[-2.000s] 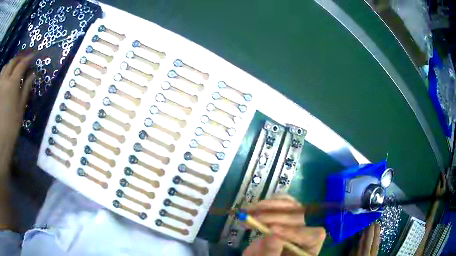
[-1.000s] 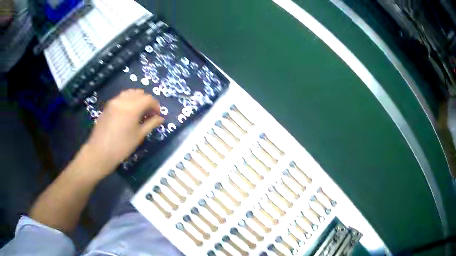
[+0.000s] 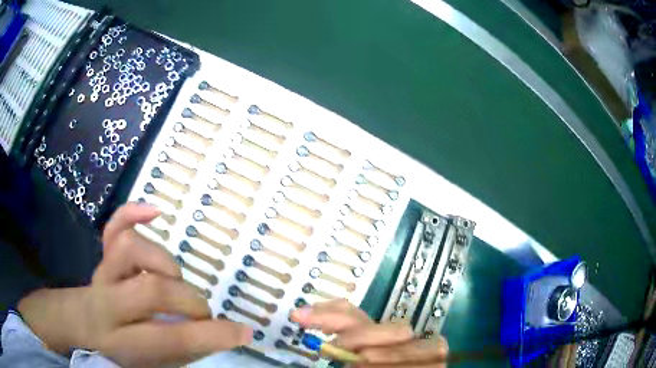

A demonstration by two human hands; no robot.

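Note:
The white parts tray (image 3: 237, 75) has four columns of dumbbell-shaped tan slots, many with round dark or silvery heads at one end. My left hand (image 3: 147, 287) is over the tray's lower left part, fingers bent, thumb and index fingertips apart; whether it holds a small ring cannot be told. My right hand (image 3: 374, 334) is at the tray's lower edge, shut on a thin yellow brush (image 3: 338, 351) with a blue part near its tip. The brush tip is by the lowest slots of the right column. The black tray (image 3: 83, 115) with loose silver rings (image 3: 129, 79) lies left of the white tray.
Two grey metal fixture bars (image 3: 415, 266) lie side by side right of the tray. A blue bin (image 3: 512, 309) holds a round-topped metal container (image 3: 563, 302). Loose silver parts (image 3: 591, 320) lie beside it. The green surface (image 3: 345, 57) and pale rails run behind. Another slotted white tray (image 3: 36, 65) is at far left.
The view has swung back right from the black tray. My left hand has moved from the rings to over the white tray. My right hand with the brush is in view again.

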